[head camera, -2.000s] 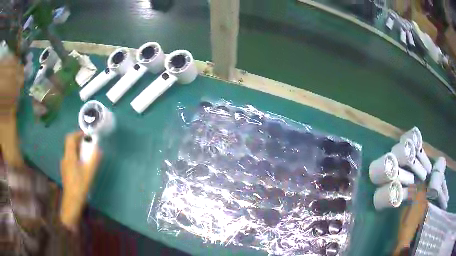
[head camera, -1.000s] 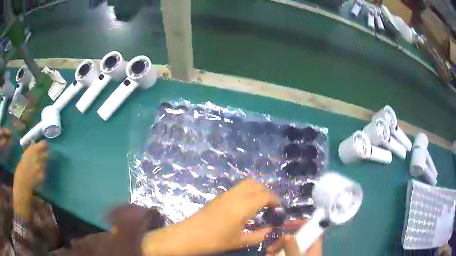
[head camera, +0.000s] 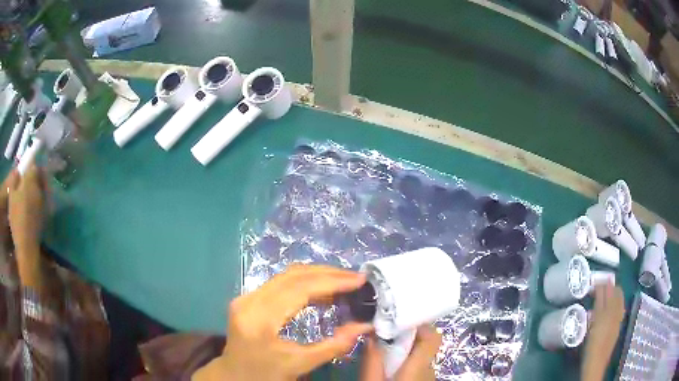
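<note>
A white handheld fan (head camera: 421, 289) is held over the plastic-covered parts sheet (head camera: 387, 216), its open spoked end facing left. My right hand (head camera: 417, 357) is closed around its handle, below the head. My left hand (head camera: 287, 327) pinches a dark round insert (head camera: 362, 302) between thumb and fingers, right at the fan's open end. Whether the insert is seated cannot be told. The sheet lies flat with rows of dark discs under shiny crinkled film.
Several fans with dark centres (head camera: 249, 111) lie at the back left. More white fans (head camera: 575, 239) lie at right, beside another person's hand (head camera: 604, 327) and a gridded white tray (head camera: 654, 346). Another person's hand (head camera: 27, 208) is at far left. A post (head camera: 331, 56) rises behind.
The held fan has moved left and turned, and my left hand has brought the dark insert to its open end. At far left, the other person's hand has moved a fan away. A blue-white packet appears behind.
</note>
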